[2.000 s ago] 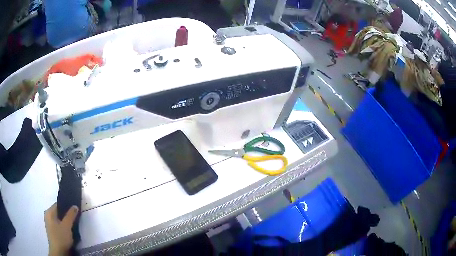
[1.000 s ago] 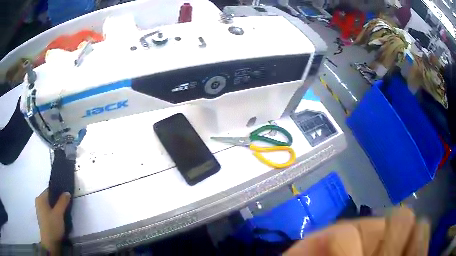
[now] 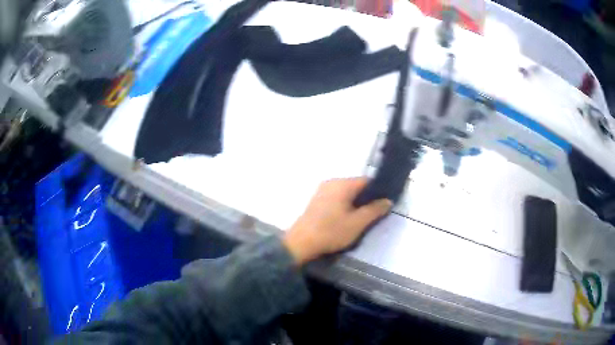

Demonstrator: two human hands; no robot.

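My left hand (image 3: 337, 219) comes in from the lower left in a dark grey sleeve and grips a narrow dark strip (image 3: 396, 165) between thumb and fingers. The strip runs up under the needle area of the white sewing machine (image 3: 442, 94), whose presser foot is blurred. Cut dark pieces, one long (image 3: 185, 101) and one curved (image 3: 303, 67), lie flat on the white table (image 3: 270, 151) left of the machine. My right hand is not in view.
A black phone (image 3: 539, 244) lies on the machine bed at the right. Scissors with green and yellow handles (image 3: 585, 302) lie beside it near the edge. A blue bin (image 3: 81, 242) stands below the table at the left. A blue item (image 3: 172, 50) lies at the table's far left.
The view has swung left, showing more of the table and the cut pieces. My right hand, blurred at the lower right one second ago, is out of the picture. My left hand still holds the strip.
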